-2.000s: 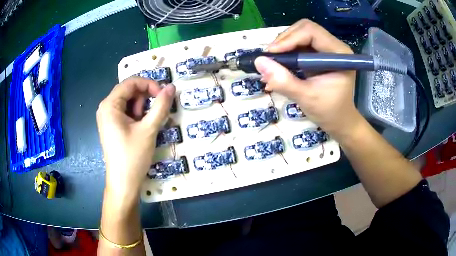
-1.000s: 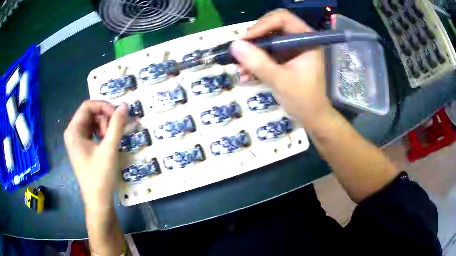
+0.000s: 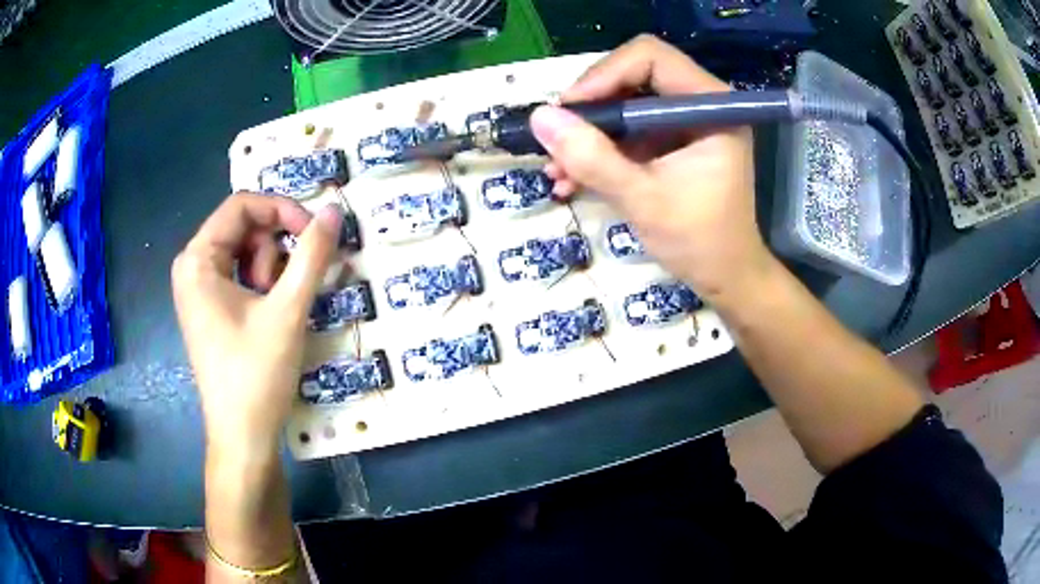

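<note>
My right hand (image 3: 667,171) grips the soldering iron (image 3: 707,111) by its dark handle. Its metal tip points left, over the top-row assembly second from the left (image 3: 401,145); whether it touches cannot be told. My left hand (image 3: 257,274) is over the left side of the cream fixture plate (image 3: 547,394), thumb and finger brought together near the second-row left assembly, which they partly hide. Whether a thin wire is between them cannot be told. Several black-and-silver assemblies (image 3: 451,351) lie in rows on the plate, with thin reddish leads beside some.
A clear tub (image 3: 850,251) with silvery bits stands right of the plate. A second tray (image 3: 969,126) is far right. A blue tray (image 3: 86,285) with white parts is far left, a yellow-and-black item (image 3: 78,429) below it. A round fan (image 3: 388,21) stands behind the plate.
The whole view has shifted, first one way and then partly back. Both hands keep nearly the same places over the plate, and the iron stays at the top row.
</note>
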